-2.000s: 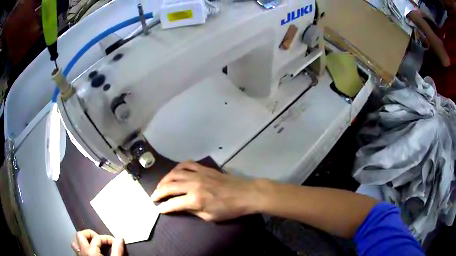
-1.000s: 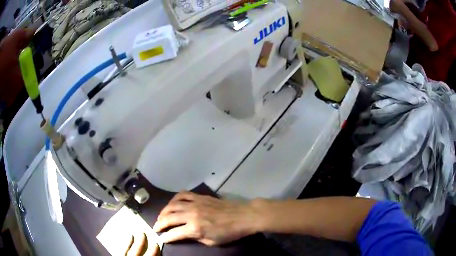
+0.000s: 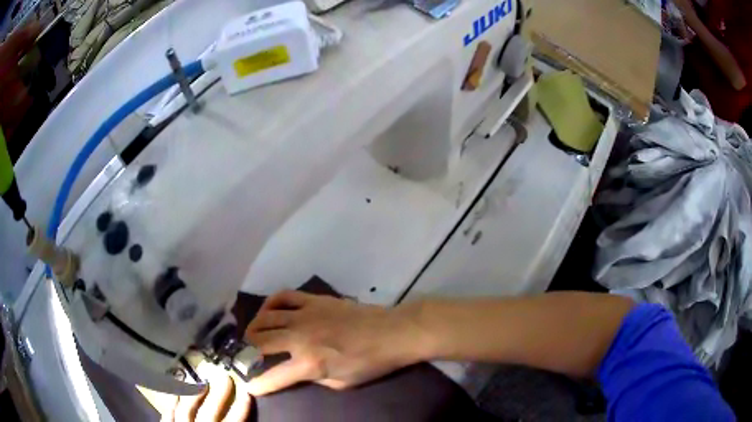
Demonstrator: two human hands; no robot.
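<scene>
A dark brown cut panel [image 3: 354, 404] lies on the machine bed under the needle area [image 3: 218, 350], at the lower left. A pale card or patch piece [image 3: 154, 400] lies on it and glares under the lamp. Only its left corner shows clearly; my left hand hides much of it. My left hand [image 3: 210, 401] is cut off by the bottom edge, its fingertips on the pale piece close to the needle area. My right hand [image 3: 317, 342] lies palm down on the panel just right of the presser foot, fingers spread, pressing on the cloth. The needle tip is hidden.
The white JUKI machine arm [image 3: 330, 91] spans the view, with a white box [image 3: 268, 49] on top. A blue tube [image 3: 107, 128] curves behind the head. A green-handled tool [image 3: 8, 177] stands at left. An olive scrap [image 3: 569, 111] and a grey bundle [image 3: 676, 231] are at right.
My left hand has moved up and right across the pale piece to the needle area. The pale piece is now mostly covered. My right hand stays beside the head. The camera view has shifted.
</scene>
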